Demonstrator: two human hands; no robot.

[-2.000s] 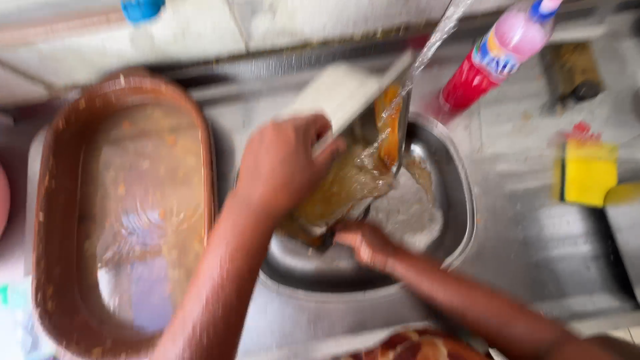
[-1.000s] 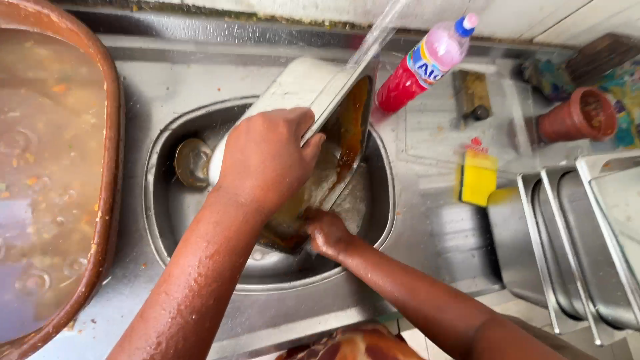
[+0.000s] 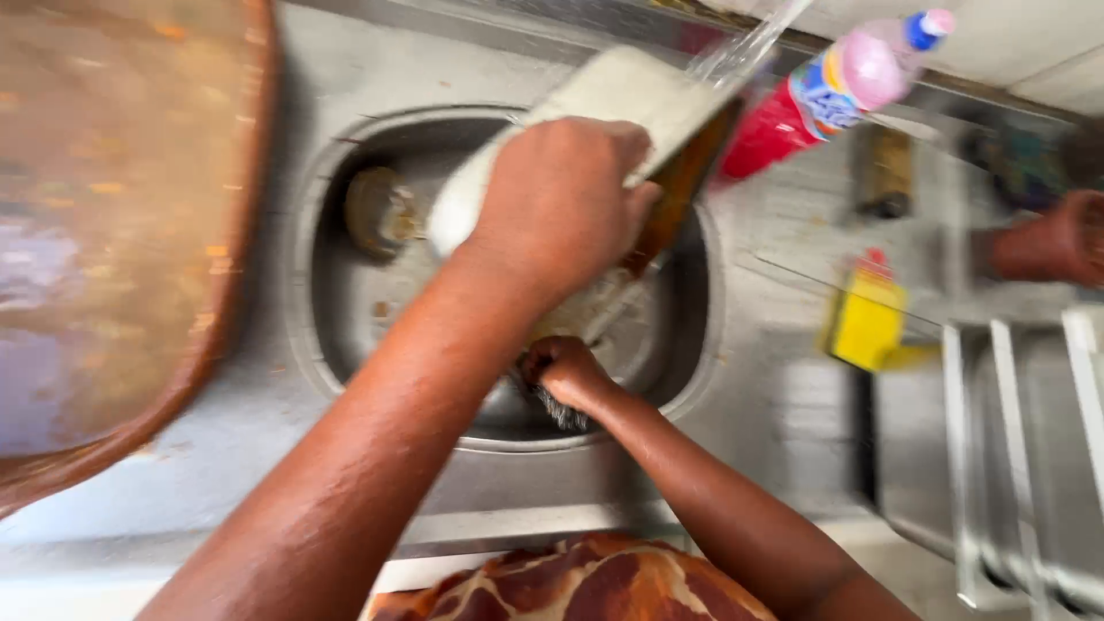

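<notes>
My left hand grips the upper rim of a metal pan, which is tilted on its side over the steel sink. Brownish residue shows on the pan's inner wall. Water from above falls on its far end. Low in the basin, my right hand is closed on a metal scouring pad, partly hidden by the fingers. At the basin's left lies a round strainer with food bits in it.
A large brown tub of murky water stands at left. To the right are a bottle of red liquid, a yellow sponge, a reddish-brown cup and several steel pans.
My right hand has come away from the pan's inside to lower in the basin, and the scouring pad now shows. My left hand still holds the pan. The view has shifted.
</notes>
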